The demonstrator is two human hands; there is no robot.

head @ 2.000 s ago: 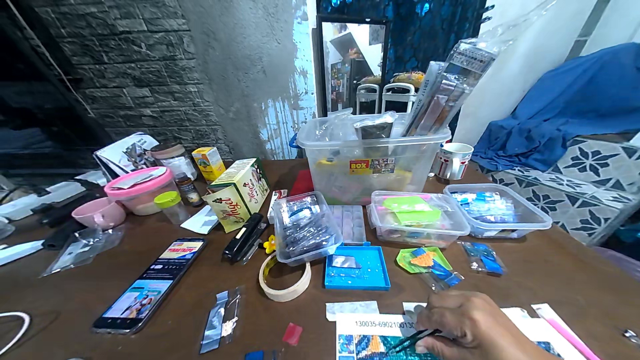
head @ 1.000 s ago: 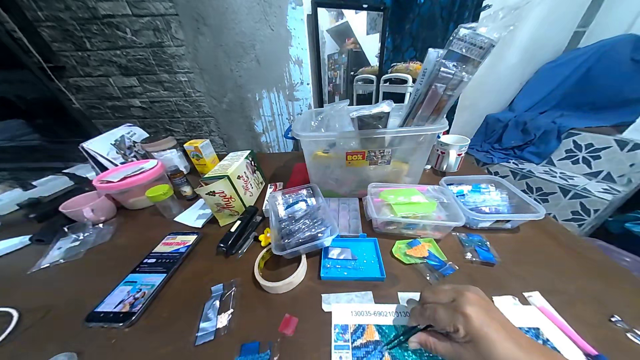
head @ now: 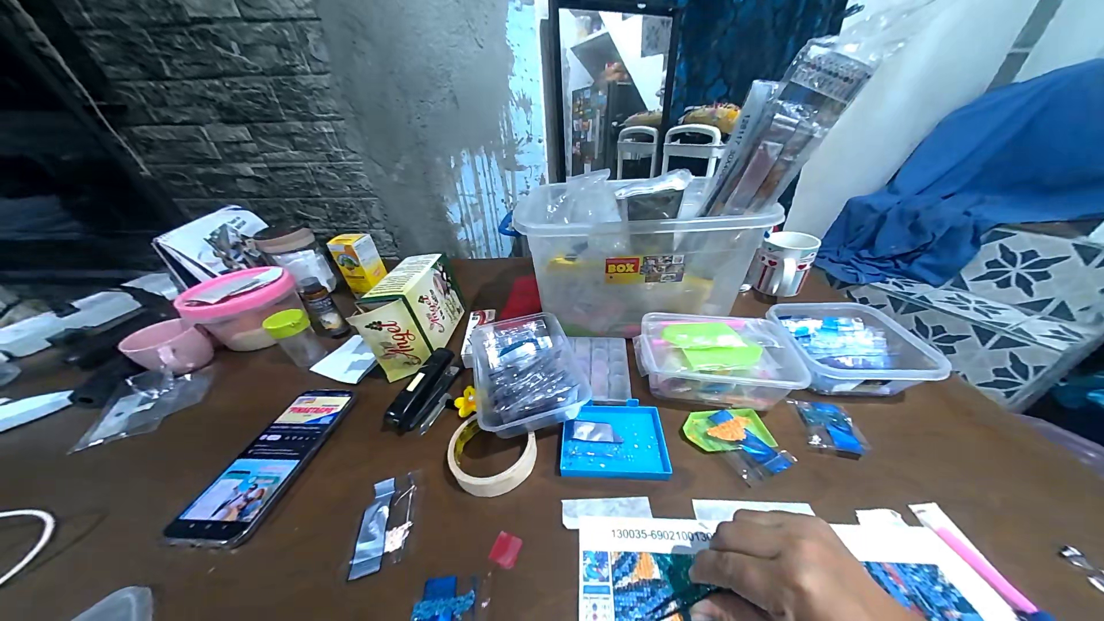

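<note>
At the bottom right, my right hand point(head: 776, 565) grips dark tweezers point(head: 681, 599), their tips over a blue, teal and orange diamond-painting sheet point(head: 642, 526). The hand covers the middle of the sheet. My left hand is out of view. Beyond the sheet lies a blue plastic tray point(head: 642, 442) with small beads and a piece of clear plastic in it. Right of the tray, a green dish point(head: 703, 435) has orange beads and a blue packet on it. Small bags with beads point(head: 444, 601) lie at the bottom edge, left of the sheet.
A roll of masking tape point(head: 492, 485), a phone point(head: 259, 470) and a stapler point(head: 418, 388) lie to the left. Lidded and open plastic containers point(head: 918, 362) stand behind, before a large clear storage box point(head: 638, 302). A pink pen point(head: 983, 565) lies right of the sheet.
</note>
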